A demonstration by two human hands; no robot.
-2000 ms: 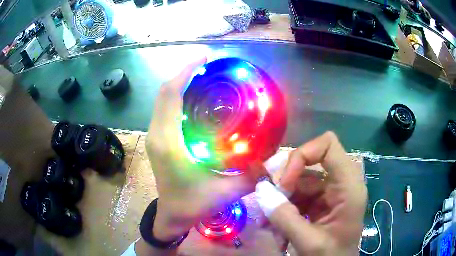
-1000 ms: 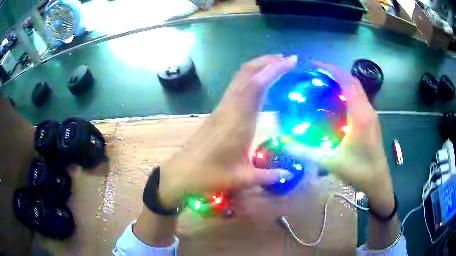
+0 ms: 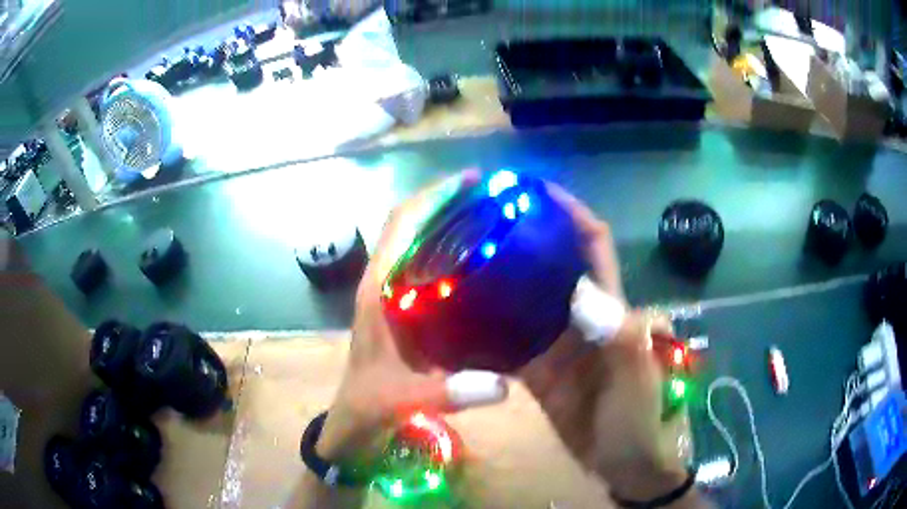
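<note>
A round black speaker (image 3: 492,273) with red, green and blue lights is held up between both hands, tilted so its ringed face points up and left. My left hand (image 3: 383,348) holds its left side and underside. My right hand (image 3: 607,378) holds its right side; white wraps show on fingertips. A second lit speaker (image 3: 423,452) sits low on the brown board (image 3: 283,398), partly behind my left hand. Red and green lights (image 3: 678,370) show just right of my right hand, mostly hidden by it.
Unlit speakers (image 3: 691,237) stand on the green belt (image 3: 448,159) at left and right. A black cluster (image 3: 179,368) is at left. A black tray (image 3: 602,84) lies beyond the belt. At right are a white cable (image 3: 741,418), a red-and-white stick (image 3: 777,370) and a blue-screened device (image 3: 880,442).
The stick-like piece at the right fingers no longer shows. The held speaker has moved left and tilted since one second ago. Red and green lights now show at the board's right edge.
</note>
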